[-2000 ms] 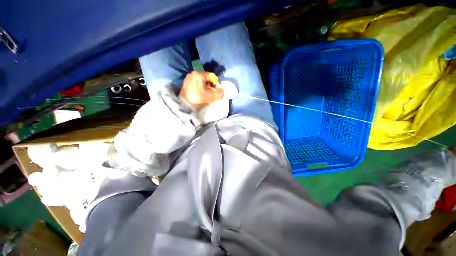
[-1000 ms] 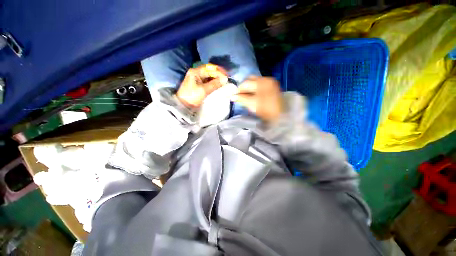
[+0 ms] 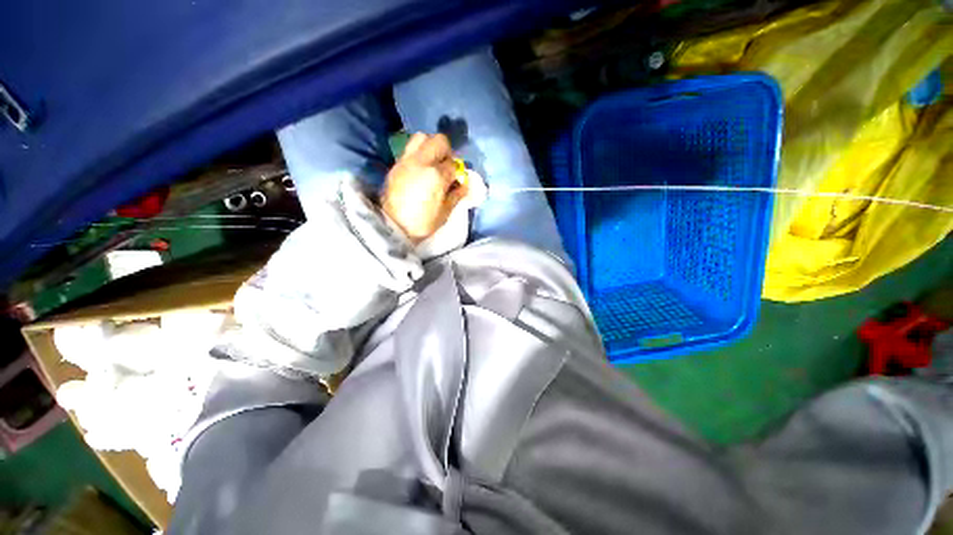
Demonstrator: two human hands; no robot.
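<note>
My left hand (image 3: 421,190) is closed on a small white plush piece (image 3: 475,190) above my lap, between the knees. Most of the piece is hidden by the fingers. A small yellow band (image 3: 460,169) shows on a left finger. A long white thread (image 3: 669,188) runs taut from the piece to the right, across the basket, and leaves the picture at the right edge. My right hand is out of the picture; only its grey sleeve shows at the lower right. No needle can be seen.
A blue table (image 3: 209,84) edge crosses the upper left. A cardboard carton (image 3: 136,475) with white plush pieces (image 3: 125,387) stands at left. A blue basket (image 3: 669,345) is on the right, beside yellow bags (image 3: 836,225) and a red plastic object (image 3: 901,340) on the green floor.
My right hand has left the plush piece and moved out to the right, beyond the picture. The thread is now stretched across the basket. My left hand still holds the piece.
</note>
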